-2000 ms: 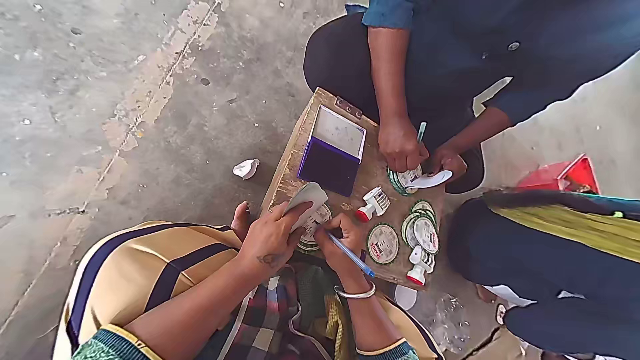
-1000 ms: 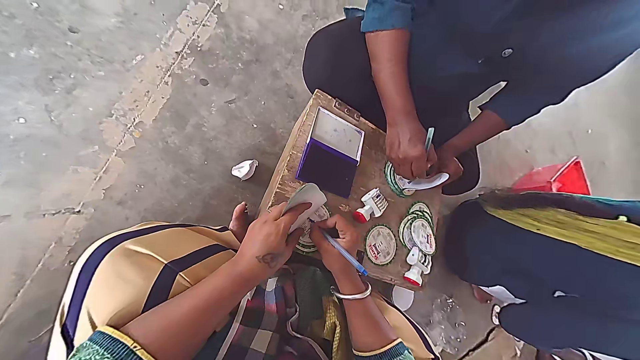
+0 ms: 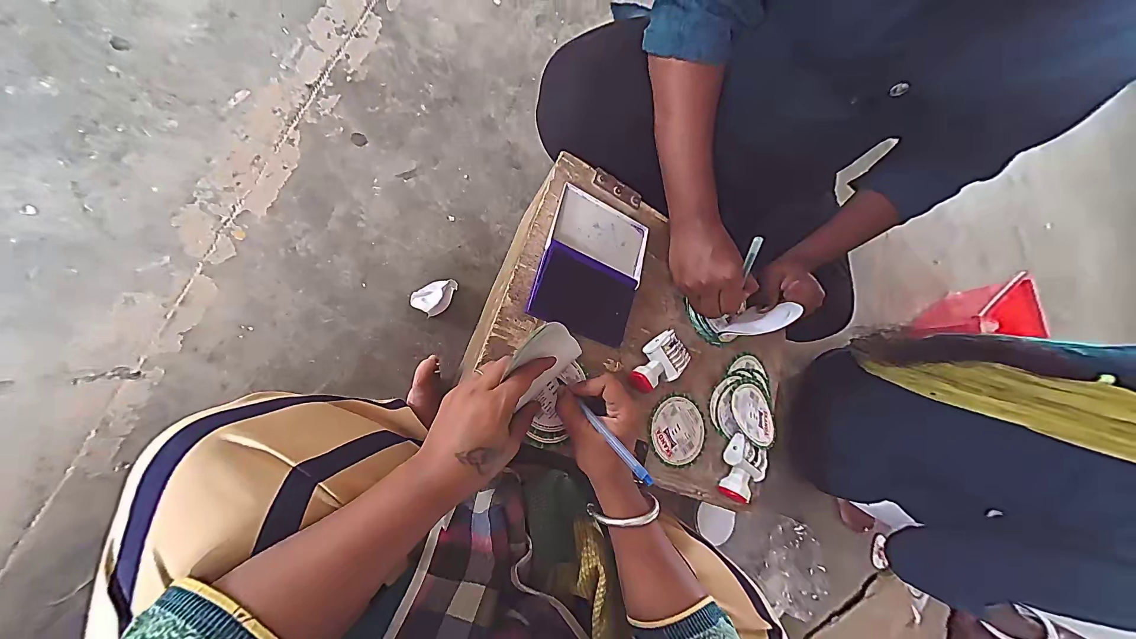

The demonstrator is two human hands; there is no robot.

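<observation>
My left hand (image 3: 488, 413) holds a stack of pale oval slips (image 3: 552, 355), bent up over round printed labels (image 3: 555, 404) at the near edge of a low wooden table. In my right hand (image 3: 599, 422) is a blue pen (image 3: 621, 448), and its fingers are close to those labels; the pen's writing end is hidden. Just right of my hands lie a red-and-white stamp (image 3: 661, 359), a single round label (image 3: 677, 429) and a pile of overlapping round labels (image 3: 744, 404). A second such stamp (image 3: 744, 468) rests at the table's near right corner.
An open purple ink pad (image 3: 581, 293) lies on the wooden table (image 3: 506, 311). Across it, a person's hands (image 3: 710, 271) hold a pen and white slips over more labels. Another seated person is at right, near a red container (image 3: 985, 311). Crumpled white scrap (image 3: 433, 298) lies on the floor.
</observation>
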